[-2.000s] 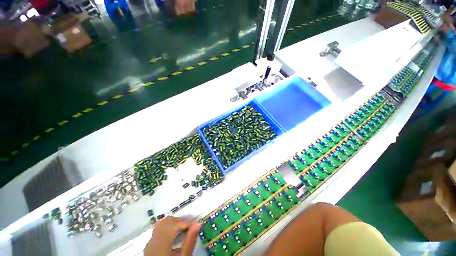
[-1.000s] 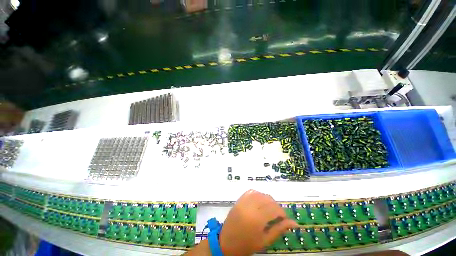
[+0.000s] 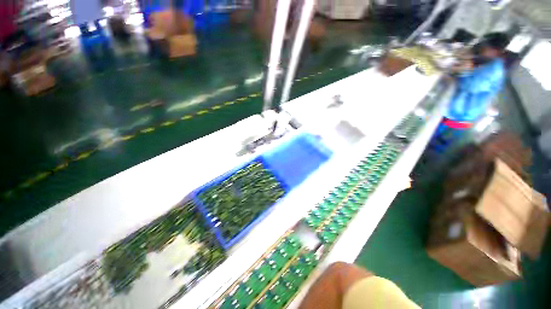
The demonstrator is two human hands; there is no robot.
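Observation:
Green circuit board panels (image 3: 344, 208) lie in a line on the conveyor, running from the bottom centre to the upper right. A blue two-section bin (image 3: 296, 160) stands behind them, its near section full of dark green capacitors (image 3: 241, 196). More capacitors (image 3: 127, 262) lie loose on the bench left of the bin. Blurred silver parts (image 3: 72, 293) are at the lower left. A bare bent arm with a pale yellow sleeve is at the bottom edge. My left hand and my right hand are both out of the picture. The frame is blurred.
The white bench (image 3: 133, 187) runs diagonally, with a metal upright (image 3: 287, 57) and a small fixture (image 3: 263, 139) behind the bin. An open cardboard box (image 3: 477, 241) stands on the green floor at right. A person in blue (image 3: 477, 90) is further along the line.
The view has swung to the right along the line. The hand with the blue wristband over the panels has left the picture; the sleeved arm, boxes and person have come in.

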